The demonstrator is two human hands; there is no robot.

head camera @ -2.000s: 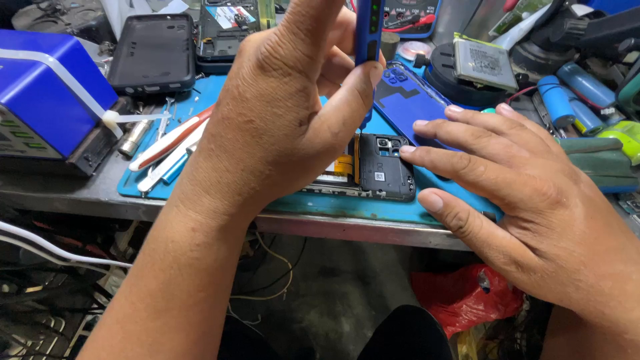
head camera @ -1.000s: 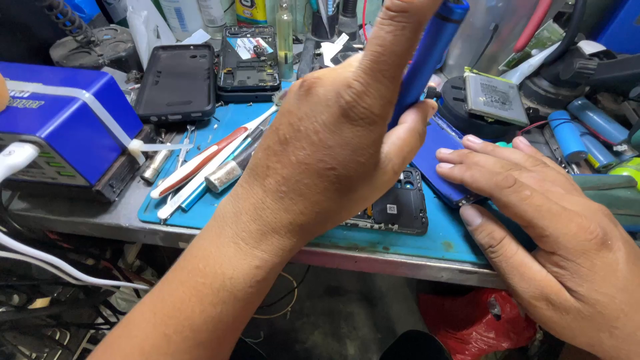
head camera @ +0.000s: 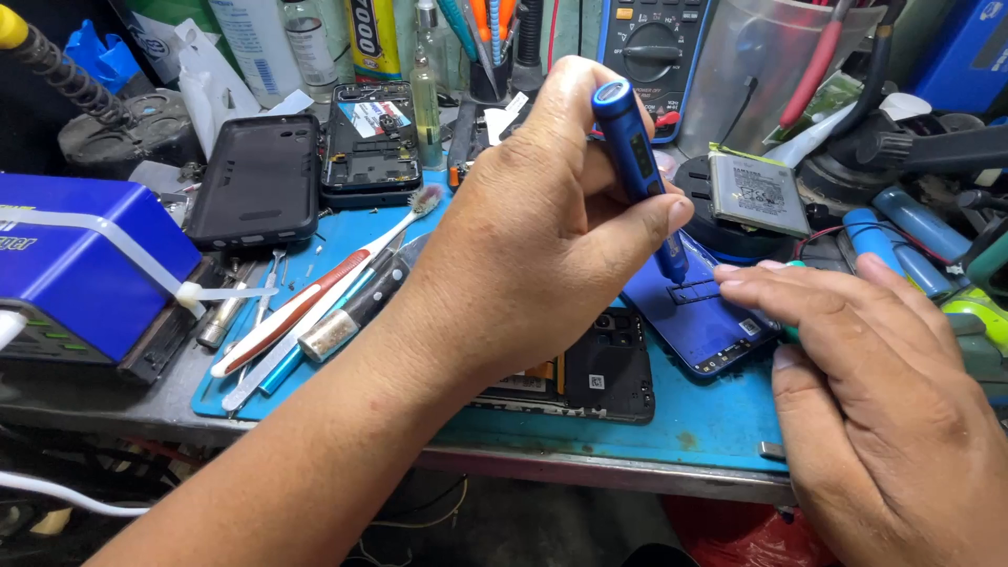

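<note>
My left hand [head camera: 543, 197] grips a blue pen-shaped electric screwdriver [head camera: 636, 150], its tip pointing down at a small black frame-like part [head camera: 687, 291]. That part lies on the blue back cover of a phone [head camera: 669, 327]. My right hand [head camera: 858, 370] holds nothing that I can see; its fingers are spread, and the index fingertip is at the right end of the black part. Partly under my left hand and forearm, an opened phone [head camera: 610, 378] lies on the blue mat [head camera: 709, 421] with its dark inner cover and battery edge showing.
Left on the mat lie a toothbrush [head camera: 339, 272] and slim tools. Behind are a black phone case [head camera: 256, 177], another opened phone [head camera: 374, 142] and a multimeter [head camera: 654, 51]. A phone battery [head camera: 756, 193] rests on a black round object at right. A blue charger box [head camera: 87, 260] stands left.
The screwdriver in my left hand has moved from over the opened phone to the blue back cover. My right hand has moved off the opened phone towards that cover.
</note>
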